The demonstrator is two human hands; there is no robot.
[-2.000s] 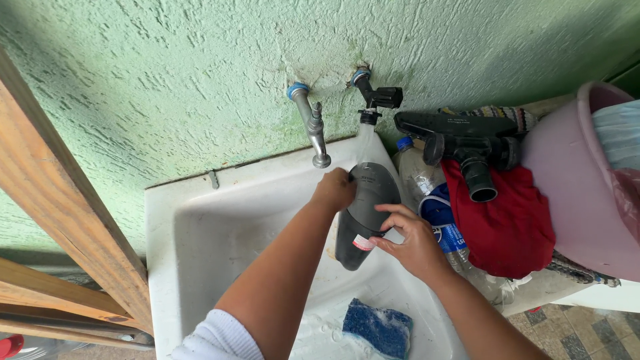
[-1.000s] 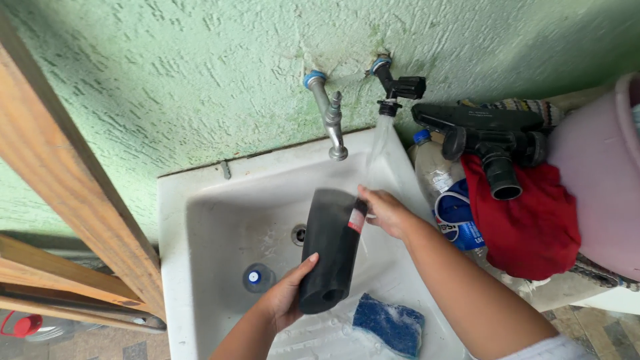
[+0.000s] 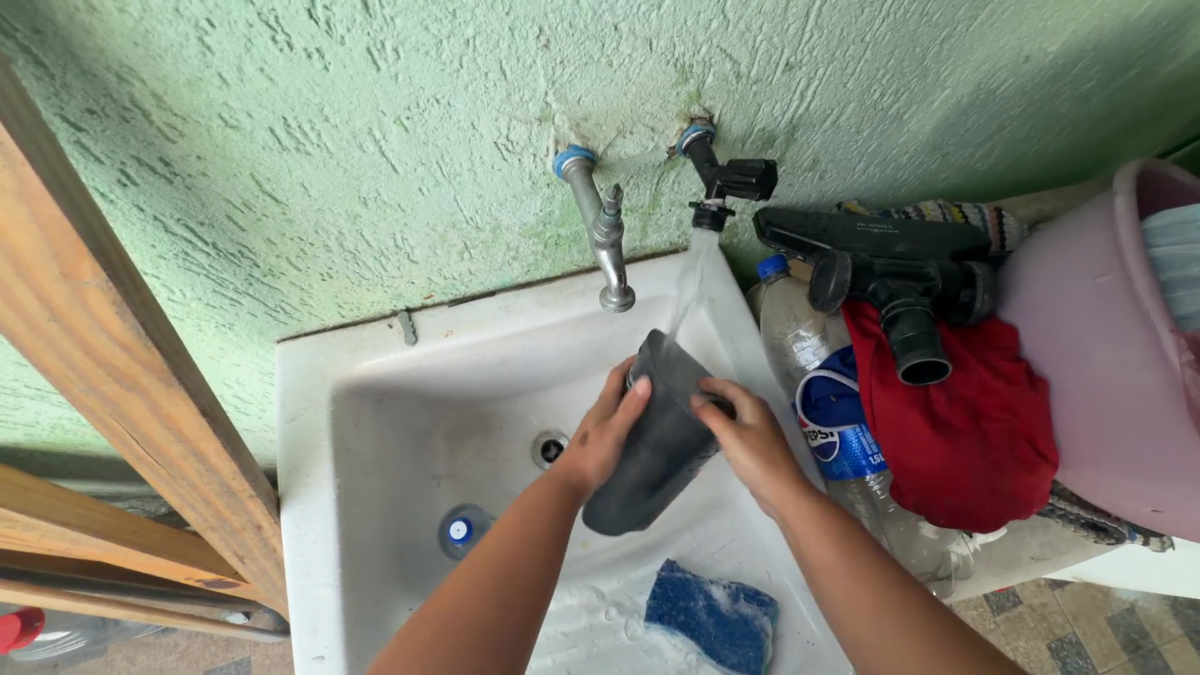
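Both hands hold a dark grey plastic container (image 3: 652, 450) tilted over the white sink (image 3: 309, 422). My left hand (image 3: 607, 427) grips its left side, thumb on top. On its upper right side, my right hand (image 3: 745, 427) has its fingers at the edge. Water runs from the black tap (image 3: 717, 187) onto the container's upper end. A soapy blue sponge (image 3: 712, 614) lies in the sink below the container. A clear piece with a blue and white centre (image 3: 461, 532) sits near the drain (image 3: 550, 450).
A metal tap (image 3: 605, 234) juts out over the sink. At right are plastic bottles (image 3: 797, 319), a black vacuum floor head (image 3: 872, 244), a red cloth (image 3: 975, 422) and a pink tub (image 3: 1078, 356). Wooden beams (image 3: 141, 328) stand at left.
The container has turned, its upper end now under the running water; a second ago it was below the stream. My left hand has moved up from its lower end to its side.
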